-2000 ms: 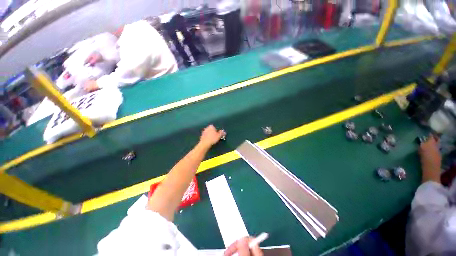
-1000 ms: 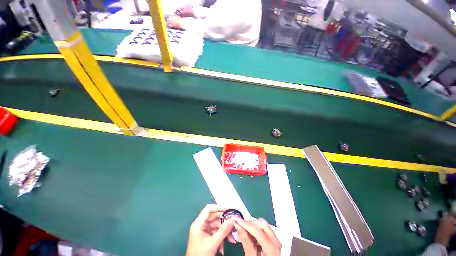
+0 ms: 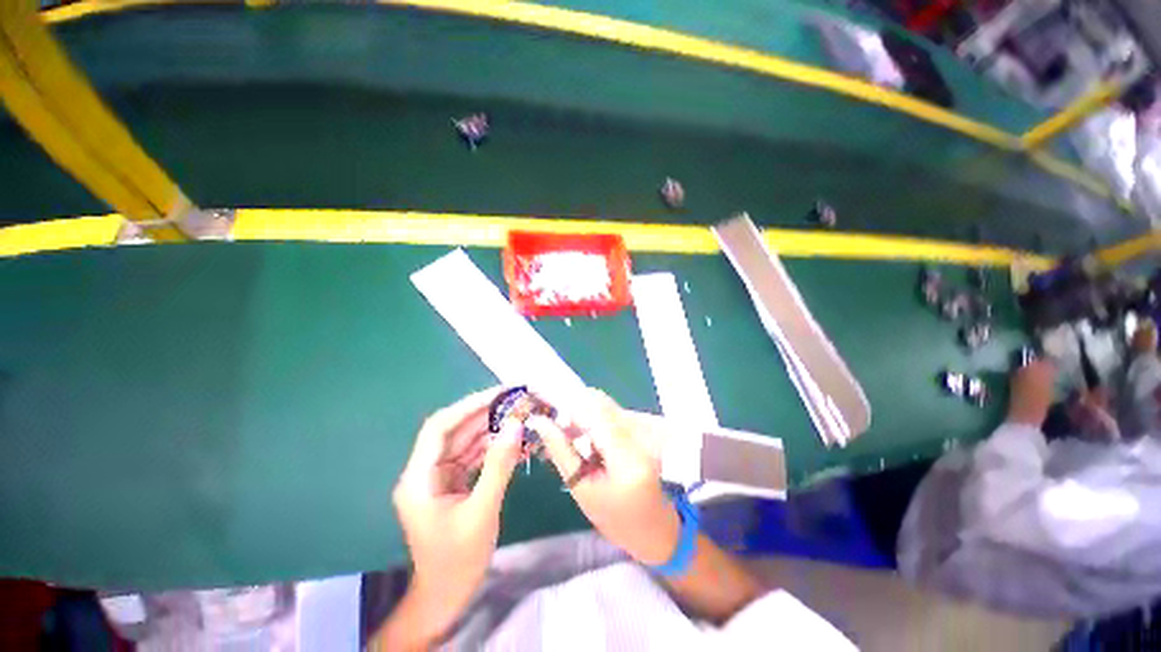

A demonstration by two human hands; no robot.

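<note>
My left hand [image 3: 452,490] and my right hand [image 3: 618,478] meet low in the middle of the view. Both hold a round circuit board assembly [image 3: 520,410] with a dark rim between their fingertips. The right wrist wears a blue wristband [image 3: 681,535]. Whether a tool is in the right hand cannot be told. White strips [image 3: 481,313] lie behind and beside the hands. A short grey-brown piece [image 3: 745,461] lies across them at the right. The red parts bin [image 3: 568,303] holds a heap of small white parts [image 3: 567,275].
Stacked grey-brown strips [image 3: 796,325] lie right of the white strips. A dark green conveyor [image 3: 318,140] with yellow edges carries spaced units [image 3: 672,191]. Several units [image 3: 964,385] sit at far right near another person's hand [image 3: 1033,389]. A yellow post [image 3: 89,127] stands at upper left.
The view has tilted down and shifted. The two hands still hold the unit; the right wrist and wristband now show. Two seconds ago one hand reached over the conveyor to a unit.
</note>
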